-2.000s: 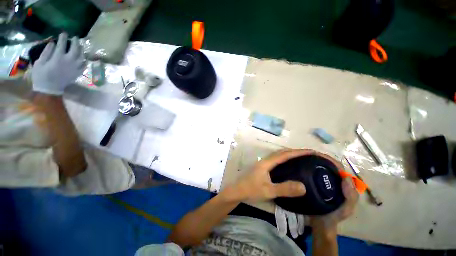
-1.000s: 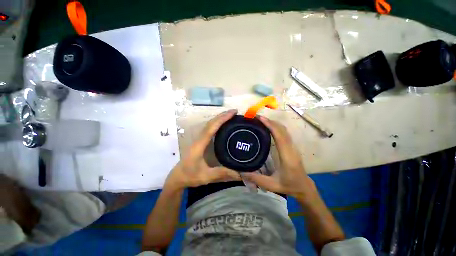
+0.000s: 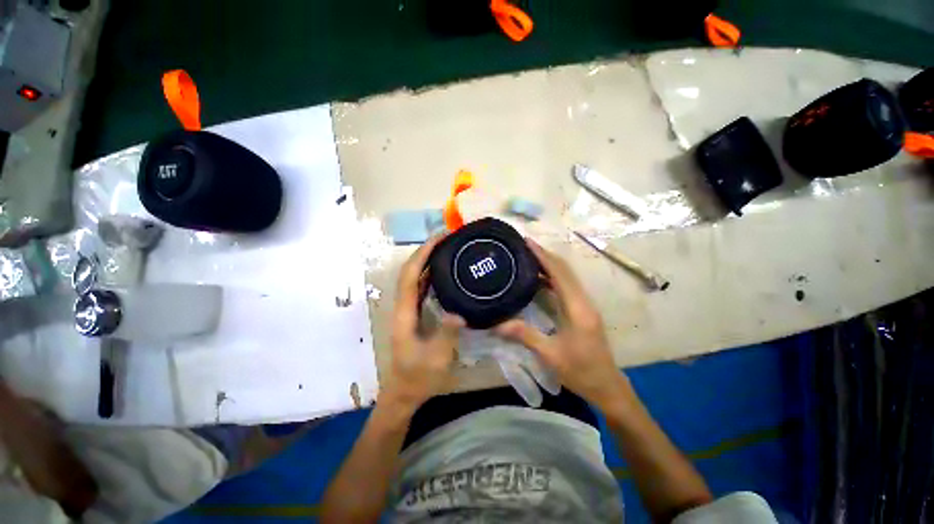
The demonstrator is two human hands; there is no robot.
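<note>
A black barrel speaker point(image 3: 483, 272) is held over the bench's front edge with its round end cap, pale ring and logo facing up. Its orange strap point(image 3: 460, 199) points away from me. My left hand point(image 3: 422, 343) is bare and grips its left side. My right hand point(image 3: 565, 333) is bare and grips its right side. The speaker hides its own far end. A white glove point(image 3: 520, 381) lies limp below it, between my hands. A pale blue-grey block point(image 3: 410, 226) lies behind and left, partly covered by the strap. A smaller blue-grey piece point(image 3: 525, 208) lies behind the speaker.
A utility knife point(image 3: 608, 191) and a thin pointed tool point(image 3: 623, 261) lie right. A black square part point(image 3: 738, 165) and another speaker point(image 3: 844, 129) stand farther right. A speaker point(image 3: 210, 181) and silver-topped item point(image 3: 97, 313) are left. A neighbour's sleeve point(image 3: 133, 473) is lower left.
Since the first frame, the speaker has turned so its end cap faces up and its strap points away. Since one second ago, it has shifted slightly up and left in view. Both hands still hold it.
</note>
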